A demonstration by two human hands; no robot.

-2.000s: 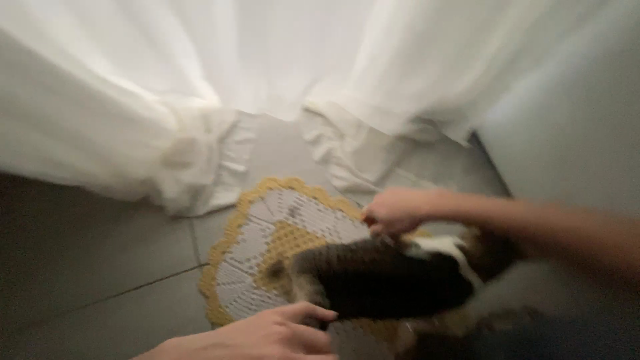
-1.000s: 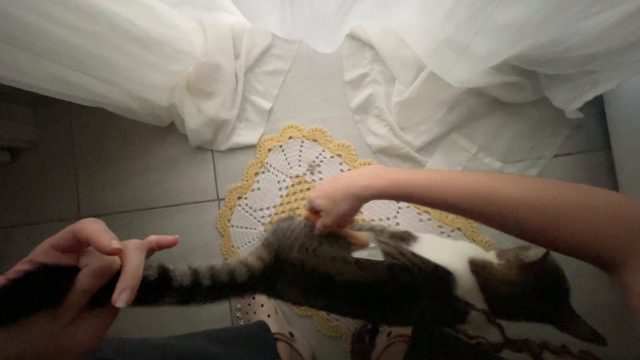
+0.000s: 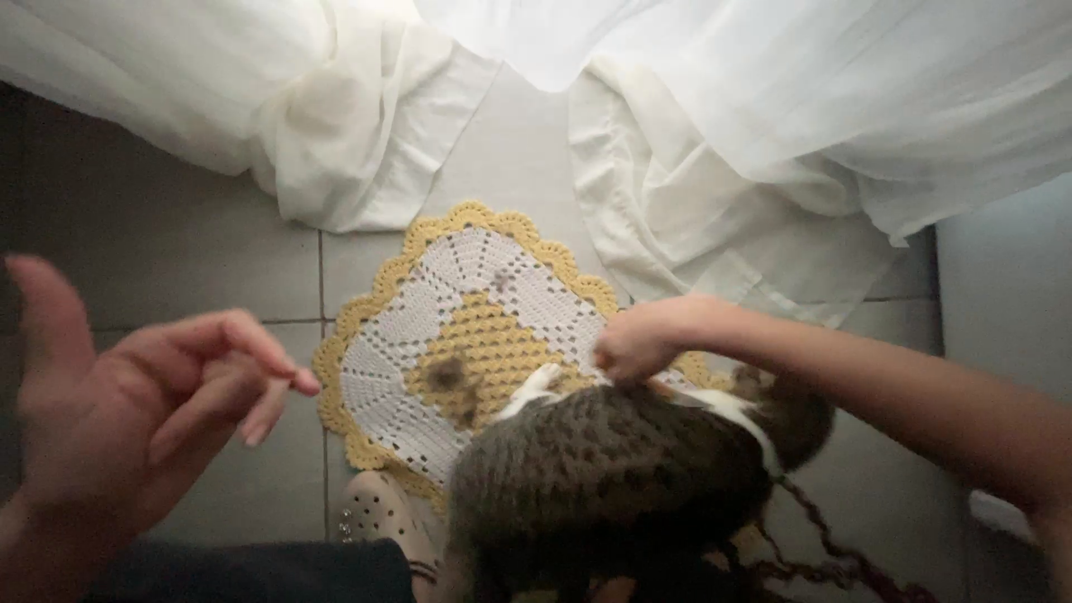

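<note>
A tabby-and-white cat [image 3: 611, 469] is on the crocheted rug at the lower middle, its head turned away at the right and a white paw stretched over the rug. My right hand [image 3: 641, 343] is closed at the cat's back around a small orange tool, which is mostly hidden, so its kind cannot be told. At the left, my left hand [image 3: 167, 394] is raised with its fingers apart and nothing in it. A dark braided cord [image 3: 812, 511] trails from near the cat's neck to the lower right.
The yellow-and-white crocheted rug [image 3: 394, 335] lies on grey floor tiles [image 3: 184, 251]. White curtains [image 3: 360, 142] gather on the floor at the top. A beige perforated clog [image 3: 381, 511] stands at the rug's lower edge. A pale upright surface [image 3: 1005, 310] rises at the right.
A second ago my left hand was around the cat's tail; it has let go and is apart from the cat. The cat's hindquarters have swung toward me and its body is more bunched.
</note>
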